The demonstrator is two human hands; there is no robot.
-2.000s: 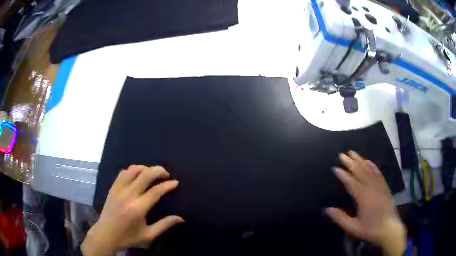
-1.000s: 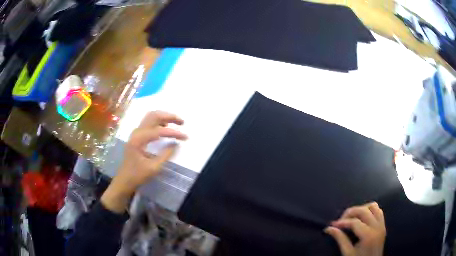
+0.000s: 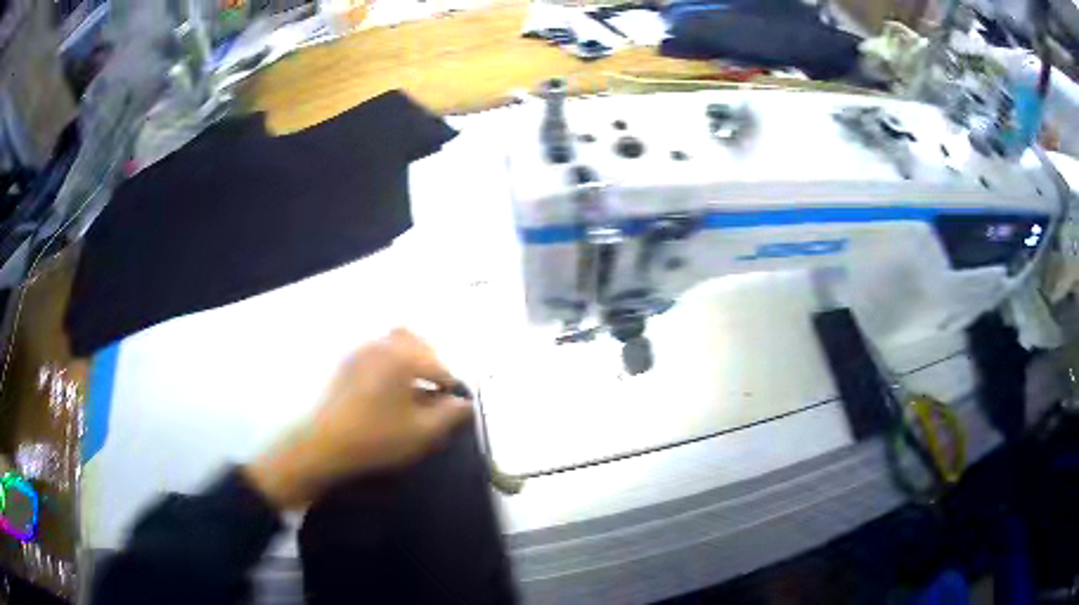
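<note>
My left hand point(image 3: 385, 402) comes in from the lower left and is blurred. Its fingers pinch the top of a black cut panel point(image 3: 408, 526), left of the sewing machine's bed plate. The panel is gathered narrow and runs down from the hand over the table's front edge; its lower part is cut off by the picture. My right hand is out of the picture. The white sewing machine point(image 3: 757, 254) stands to the right. Its presser foot area point(image 3: 580, 334) has no cloth under it.
A stack of black cut panels point(image 3: 254, 219) lies at the far left of the table. A dark strip point(image 3: 850, 372) and scissors with green and yellow handles point(image 3: 935, 437) lie at the right. A small tan piece point(image 3: 506, 483) is at the bed plate's front left corner.
The view has swung right. The panel, spread wide before, is now bunched in my left hand, which was empty. My right hand has left the picture.
</note>
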